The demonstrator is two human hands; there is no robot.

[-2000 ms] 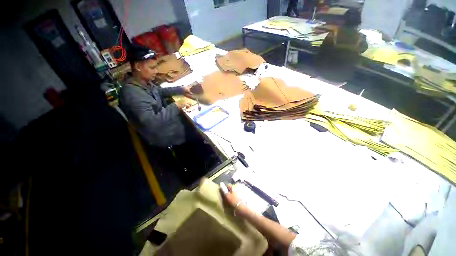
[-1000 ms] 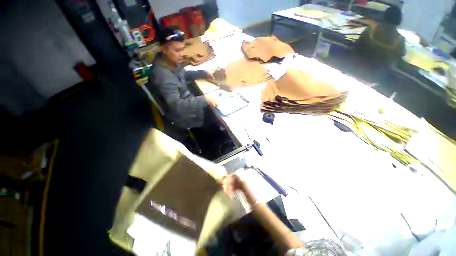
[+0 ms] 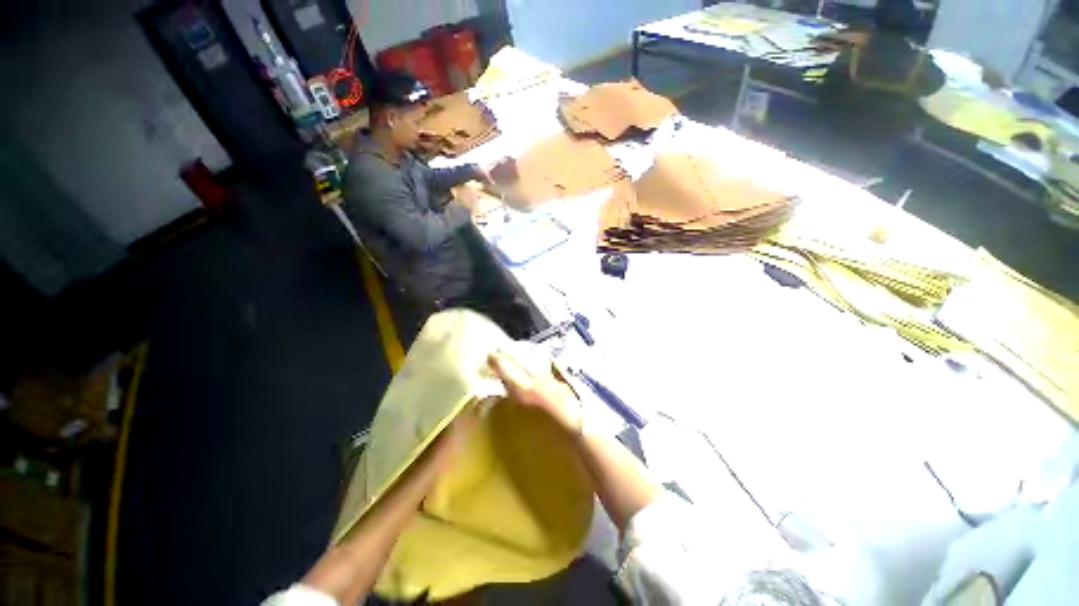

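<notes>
A floppy yellow piece [image 3: 503, 509], open like a pouch, is held up in front of me at the bench's near edge. Its paler side [image 3: 420, 379] faces left and its bright yellow inner face shows. My right hand [image 3: 532, 388] holds its upper edge, with the fingers at the rim. My left hand [image 3: 456, 440] reaches from the lower left into the opening. It is blurred, its fingers are partly hidden, and its grip cannot be made out.
A black-handled tool [image 3: 613, 399] and small black clamp-like tool [image 3: 581, 328] lie beyond my right hand. A blue tray [image 3: 532, 240], black spool [image 3: 613, 264], brown panels [image 3: 710, 201] and yellow strips [image 3: 870, 284] lie further off. A seated person [image 3: 408, 207] works at the bench's left side.
The yellow piece has turned and opened, and its brown panel and white part no longer show. My left hand has come into view inside it. My right hand has moved slightly up and left.
</notes>
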